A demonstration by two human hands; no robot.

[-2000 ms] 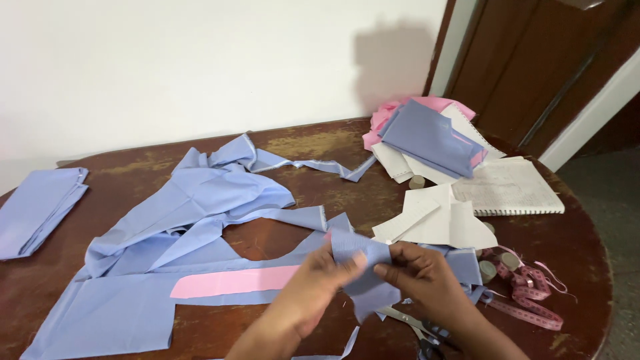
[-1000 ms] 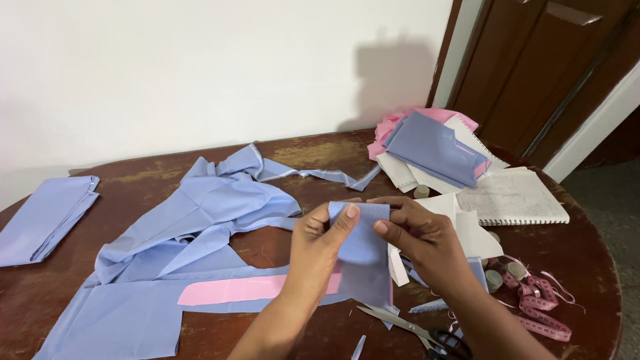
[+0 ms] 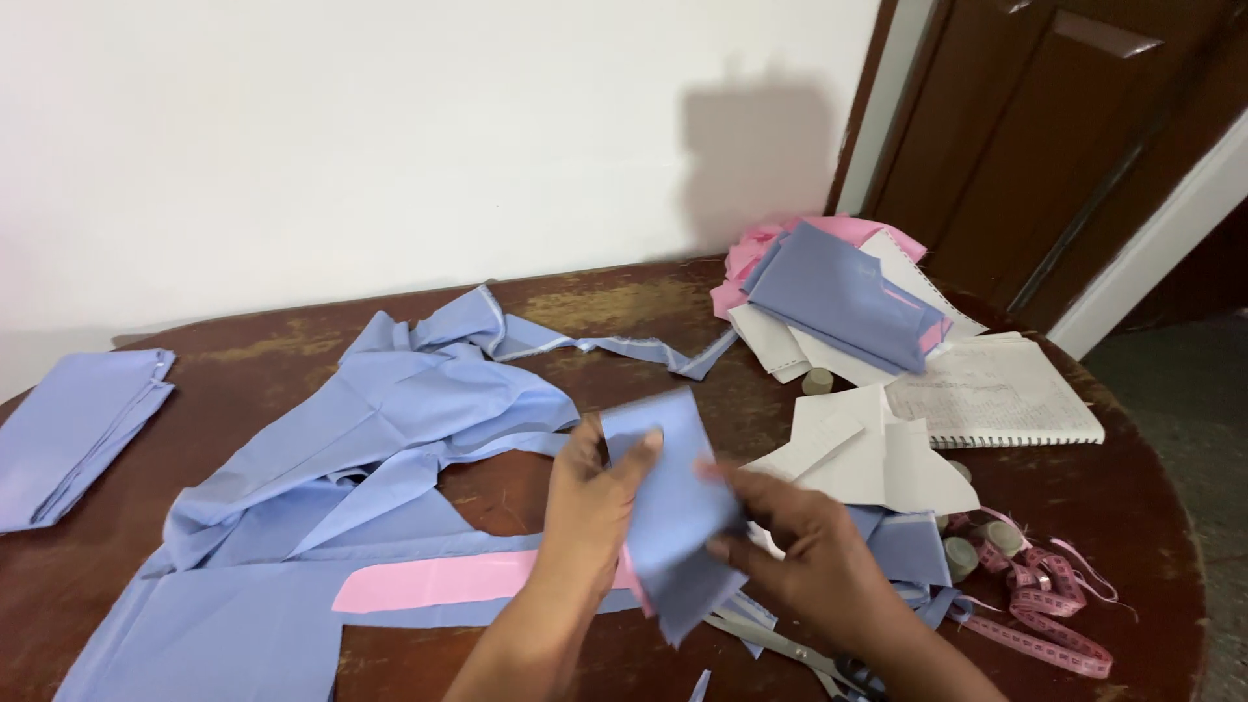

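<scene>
My left hand (image 3: 595,487) pinches the upper left of a small folded piece of blue fabric (image 3: 673,478), its thumb on the front. At the right edge of that piece is my right hand (image 3: 790,526), blurred, its fingertips against the cloth; whether they grip it is unclear. Behind and to the left lies a large crumpled blue fabric (image 3: 390,390), with a long pink fabric strip (image 3: 429,582) on its flat lower part. Scissors (image 3: 780,643) with dark handles rest below my right hand, partly hidden by it.
Folded blue fabric (image 3: 78,429) lies at the far left of the wooden table (image 3: 585,302). To the right are stacked blue pieces (image 3: 829,292), pink cloth (image 3: 746,258), paper pattern pieces (image 3: 848,458), a spiral notebook (image 3: 1004,390), a pink tape measure (image 3: 1053,604) and several small round objects (image 3: 1002,536).
The blue piece was held upright by both hands at its top edge a second ago; now it is tilted, and my right hand has moved down along its right side.
</scene>
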